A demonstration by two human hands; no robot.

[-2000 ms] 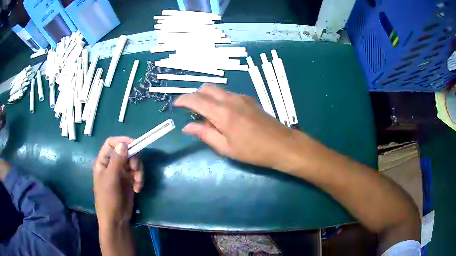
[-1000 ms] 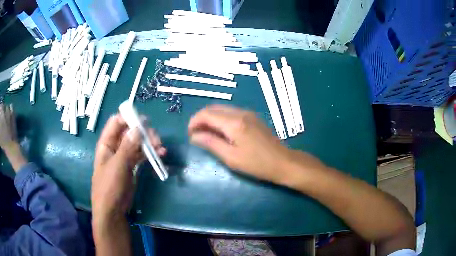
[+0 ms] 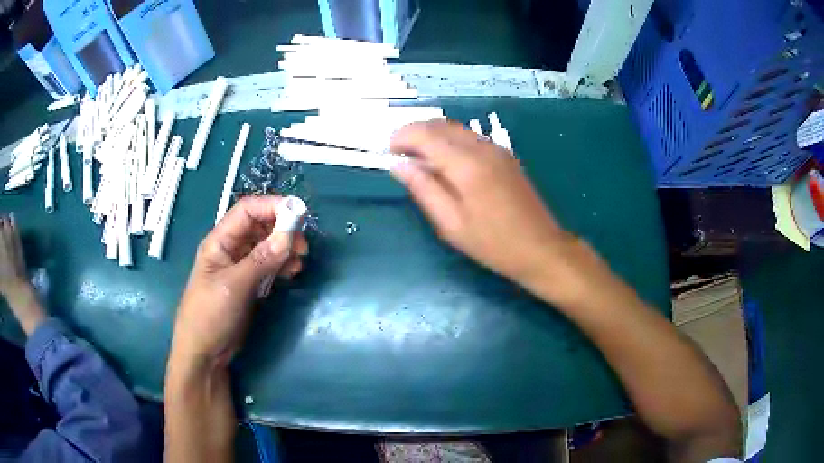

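Note:
My left hand [image 3: 244, 258] grips a white tube [image 3: 290, 215] near the bench's middle, its open round end tilted up towards me; my fingers hide most of it. My right hand [image 3: 474, 194] is at the right end of a slim white stick [image 3: 334, 156], with thumb and finger around that end. The stick lies just in front of the stack of white sticks [image 3: 348, 81]. Small dark and silvery metal bits [image 3: 262, 172] lie left of the stick, partly behind my left hand. One loose bit [image 3: 351, 228] lies between my hands.
White tubes [image 3: 126, 163] are heaped at left. A single one [image 3: 233, 172] lies beside the metal bits. Narrow-tipped tubes [image 3: 499, 132] are mostly behind my right hand. Blue-white boxes [image 3: 163, 41] stand behind, a blue crate [image 3: 723, 108] at right. Another person's sleeve [image 3: 77, 389] is at lower left.
My left hand has turned the tube so its open end faces up. My right hand has moved up and right to the sticks. The front one of two separate sticks is gone from its spot.

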